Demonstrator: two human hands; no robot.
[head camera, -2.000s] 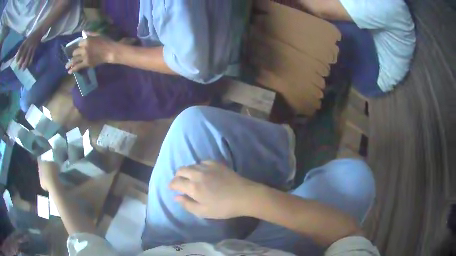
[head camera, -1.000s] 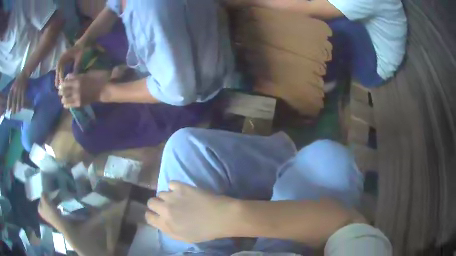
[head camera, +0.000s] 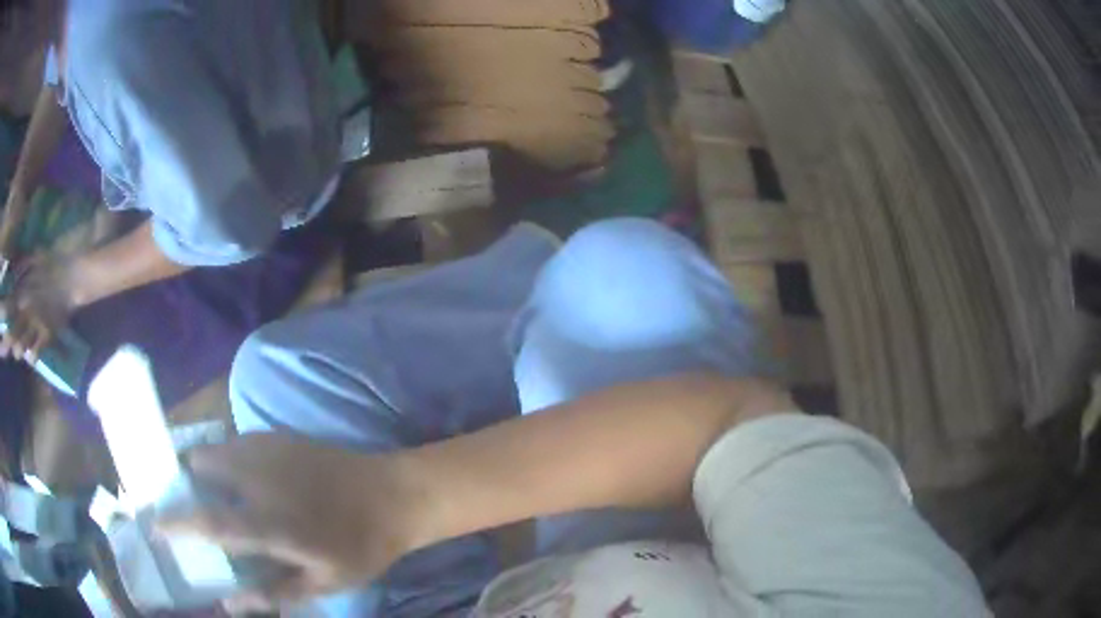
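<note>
My right hand (head camera: 296, 513) reaches across my knees to the lower left, its fingers closed on a carton (head camera: 181, 558). The carton is pale blue and white, blurred, and a bright white flap (head camera: 133, 417) sticks up from it. A small skin-coloured patch shows at the bottom edge under my right hand. It may be part of my left hand, but I cannot tell. More open cartons (head camera: 36, 525) with spread flaps stand at the lower left edge, partly cut off. The inside of the held carton is not visible.
A person in a blue shirt (head camera: 193, 121) sits at the upper left, hands at the left edge. A tan cardboard stack (head camera: 495, 85) and a pale board (head camera: 423, 185) lie beyond my knees. Slatted wood (head camera: 749, 229) and stacked layered sheets (head camera: 918, 242) are at the right.
The view has swung right and down. My right hand has left my knee, moved to the cartons at the left and taken hold of one. My left forearm no longer shows.
</note>
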